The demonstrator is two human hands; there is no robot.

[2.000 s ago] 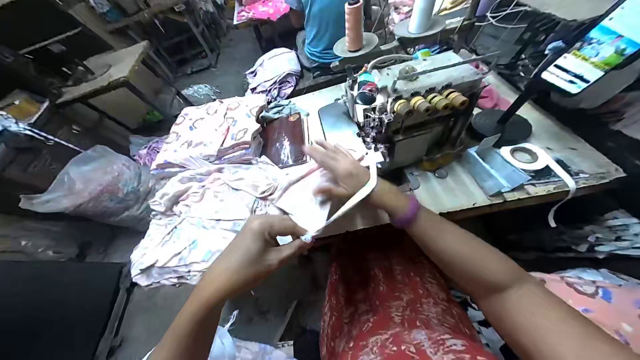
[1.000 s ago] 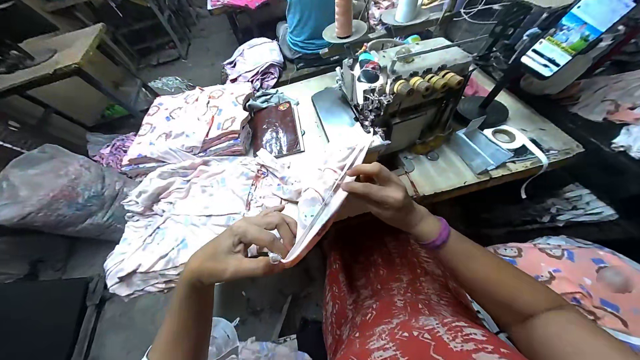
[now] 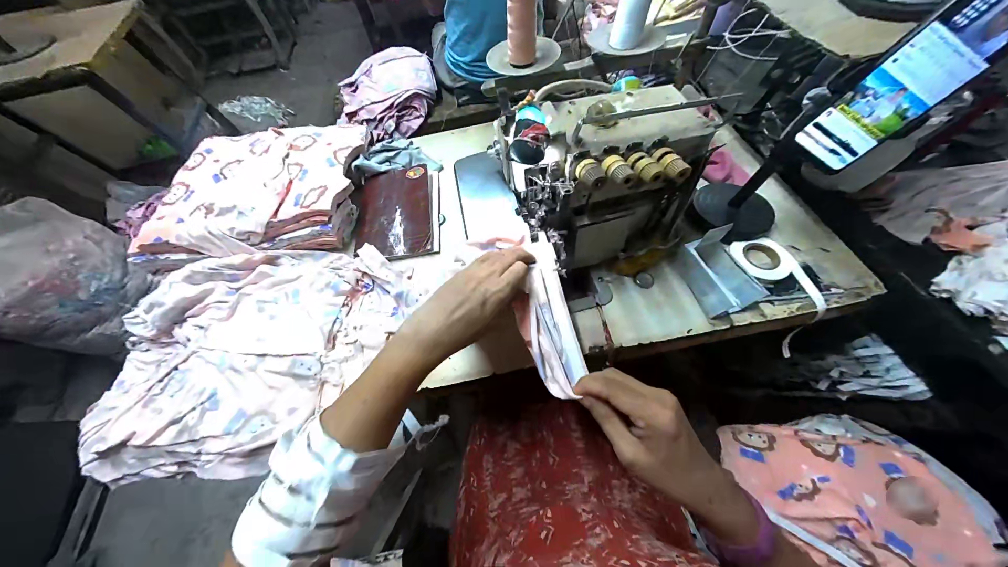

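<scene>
A strip of light printed fabric with a white band (image 3: 561,331) runs from the needle area of an overlock sewing machine (image 3: 630,197) toward me. Near the machine's presser foot, my left hand (image 3: 472,295) grips the fabric's upper part with bent fingers. My right hand (image 3: 646,417) pinches the lower end of the strip between thumb and fingers, just off the table's front edge. Left of my left forearm lies a heap of pale printed fabric pieces (image 3: 236,346). The needle itself is too small to make out.
Folded printed fabric (image 3: 260,189) and a dark red notebook (image 3: 398,213) lie left of the machine. To its right are a roll of white tape (image 3: 762,258), a metal bracket (image 3: 720,272) and a phone (image 3: 898,87) on a stand. Peach printed cloth (image 3: 858,488) is at lower right.
My left hand has moved from the fabric's near end up to the machine. My right hand has come down toward me and now holds the near end. The fabric now stretches straight from the machine.
</scene>
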